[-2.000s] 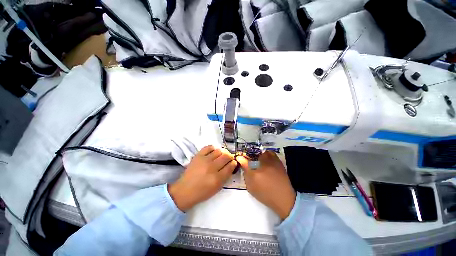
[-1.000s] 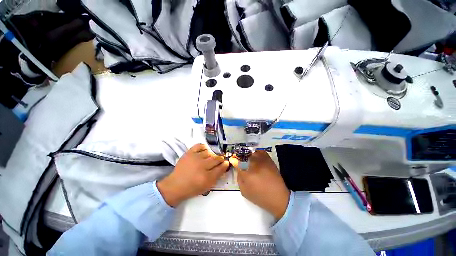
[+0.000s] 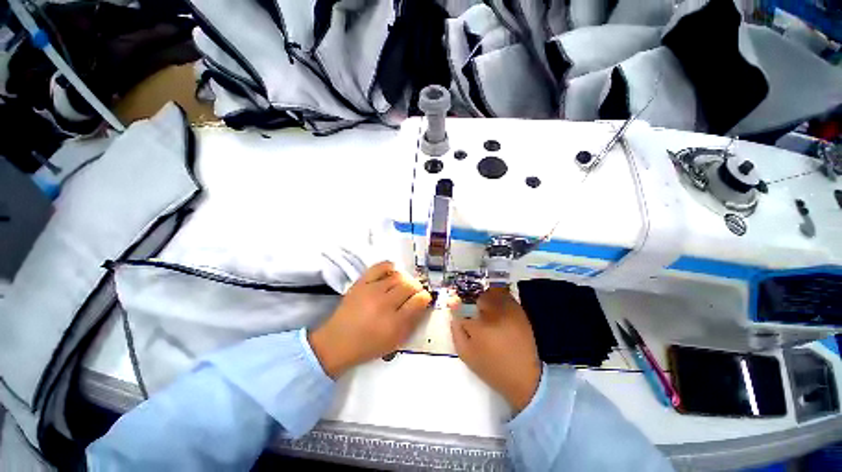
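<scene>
The white sewing machine head (image 3: 526, 198) stands in front of me, its needle area lit between my hands. My left hand (image 3: 374, 313) lies just left of the needle, fingertips pinched down at a pale garment panel (image 3: 231, 318) with a black seam edge. My right hand (image 3: 494, 341) is just right of the needle, fingers bent close to the presser foot. What its fingertips hold is too small and hidden to tell. A stack of black cut pieces (image 3: 565, 323) lies right of my right hand.
Folded pale panels (image 3: 102, 230) lie at the left. More panels (image 3: 517, 64) are heaped behind the machine. A phone (image 3: 727, 380) and slim pink and blue tools (image 3: 651, 364) lie at the right. A measuring strip (image 3: 397, 449) runs along the front edge.
The camera view has shifted slightly. My fingertips have parted a little at the needle, leaving a small gap. The panel and the black stack look unmoved.
</scene>
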